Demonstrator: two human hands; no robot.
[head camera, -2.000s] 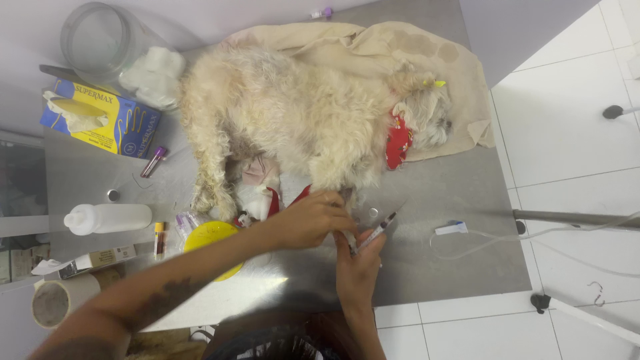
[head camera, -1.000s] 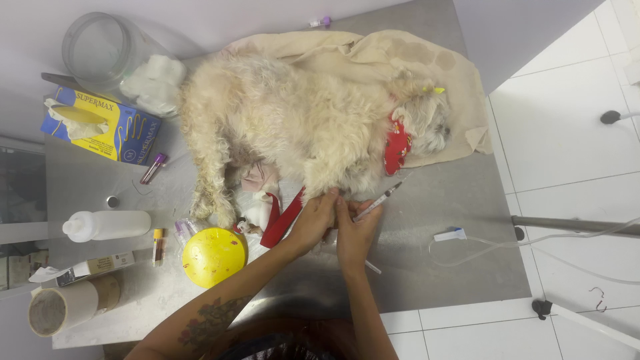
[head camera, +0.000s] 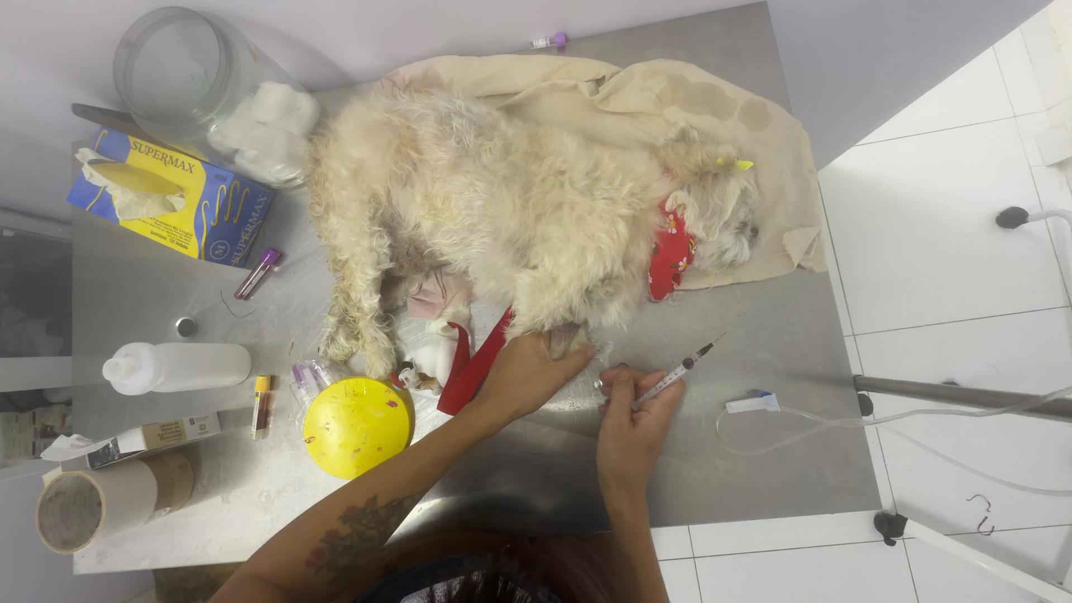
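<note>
A cream-coloured, curly-haired dog (head camera: 486, 201) lies on its side on a beige towel (head camera: 729, 105), its head to the right, with a red patterned bandana (head camera: 671, 255) at its neck. My left hand (head camera: 529, 373) is closed around the dog's front leg, beside a red strap (head camera: 473, 368). My right hand (head camera: 635, 402) holds a syringe (head camera: 670, 381) whose needle points up and right, away from the leg. Both hands are bare. White gauze or cotton (head camera: 435, 356) lies by the dog's belly. The leg's end is partly hidden by my left hand.
The steel table (head camera: 779, 335) also bears a glove box (head camera: 172, 201), a clear jar (head camera: 180, 71) of cotton, a white bottle (head camera: 197, 367), blood tubes (head camera: 257, 274), a yellow round lid (head camera: 358, 427) and a tape roll (head camera: 109, 502). Tubing (head camera: 804, 425) crosses the right edge.
My right hand, with the syringe, has moved apart from my left hand, down and to the right. My left hand stays at the dog's front leg.
</note>
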